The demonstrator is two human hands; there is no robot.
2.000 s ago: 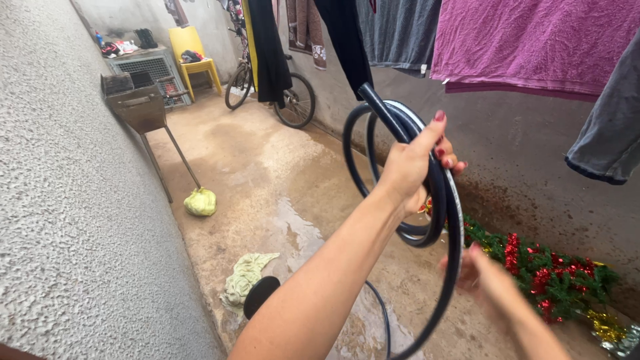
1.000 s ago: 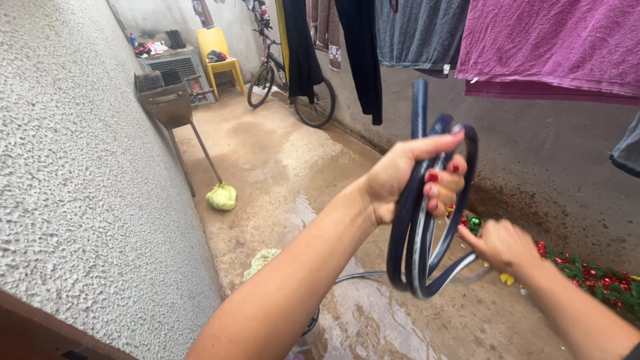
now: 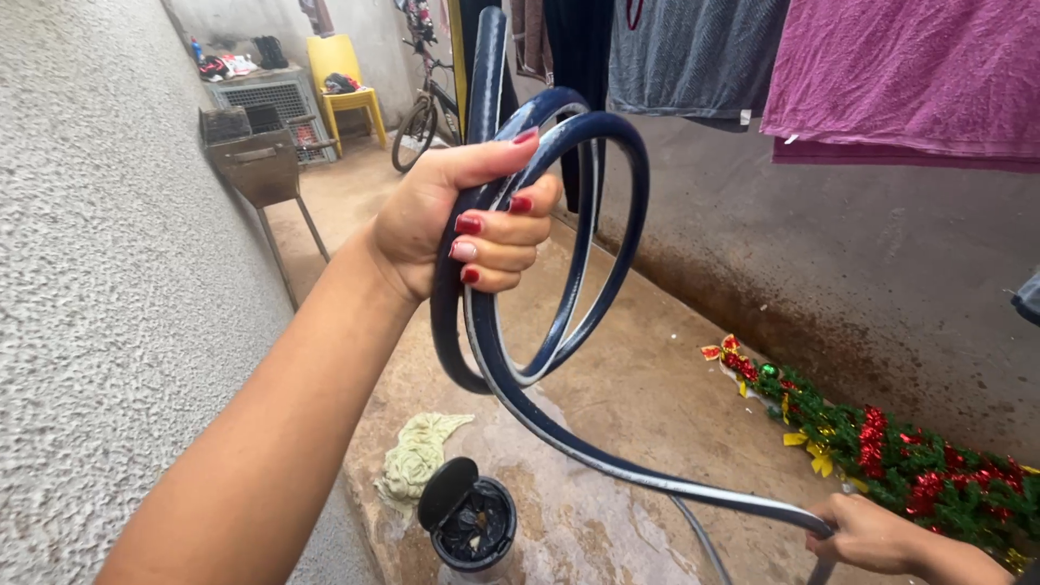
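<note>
A dark blue hose with a pale stripe (image 3: 630, 195) hangs in loose coils from my left hand (image 3: 487, 215), whose fingers are wrapped around the strands. One end of the hose sticks up above that hand. From the coils a length runs down to the lower right, where my right hand (image 3: 865, 532) grips it. Another stretch of hose drops toward the floor near the right hand. Below the coils, a small bin with its black lid raised (image 3: 475, 524) holds a black bag. Beside it, a pale green cloth (image 3: 418, 455) lies crumpled on the floor.
Along the right wall (image 3: 812, 244) lies a green garland with red tinsel (image 3: 926, 471). Above it hang a pink towel (image 3: 910, 73) and a grey one (image 3: 691, 57). A metal grill on legs (image 3: 260, 166) stands by the left textured wall (image 3: 146, 284). Farther back are a yellow chair (image 3: 337, 69) and a bicycle (image 3: 418, 130).
My right hand, near the coils a second ago, is now farther down and right with a length of hose drawn out between the hands. The coils in my left hand hang wider.
</note>
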